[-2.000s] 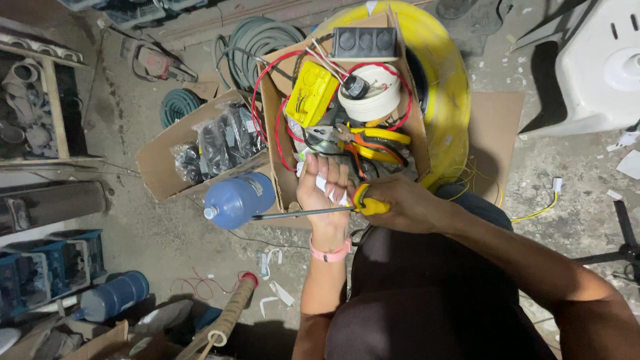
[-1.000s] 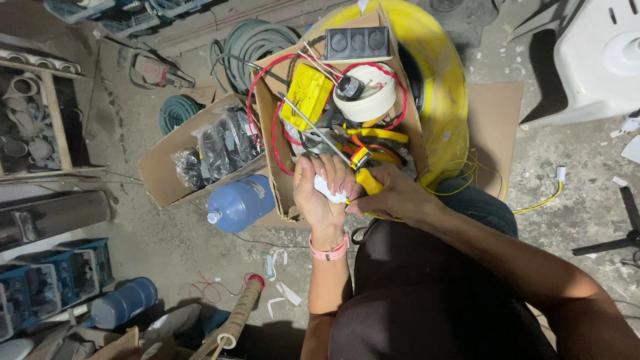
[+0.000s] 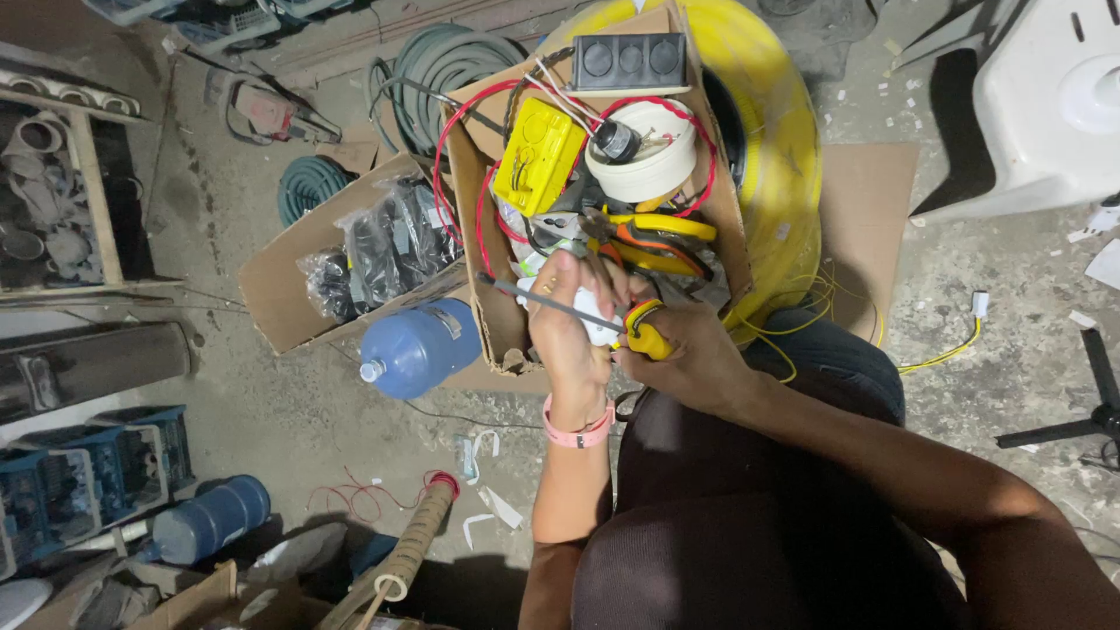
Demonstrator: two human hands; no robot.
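Observation:
My left hand [image 3: 569,306], with a pink wristband, is closed around a small white plastic fitting [image 3: 598,317]. In my right hand [image 3: 691,354] is a screwdriver [image 3: 649,337] with a yellow handle and a long dark shaft, which crosses over the fitting and points left. The tip is free, left of my left hand. Both hands are at the near edge of an open cardboard box [image 3: 490,341]. Inside it lie pliers [image 3: 656,241] with yellow and orange grips, a yellow plastic box [image 3: 540,157], a round white container [image 3: 643,162], red wire and a black socket block [image 3: 630,59].
A blue water jug [image 3: 420,346] lies left of the box, beside a carton [image 3: 271,306] of bagged black parts. A yellow hose coil [image 3: 787,131] lies behind the box on the right. A white plastic chair [image 3: 1050,122] is at the upper right, a cardboard tube [image 3: 416,534] below.
The screwdriver's shaft pointed up over the box one second ago; now it points left across my left hand. Both hands stay close together, and more of the white fitting shows.

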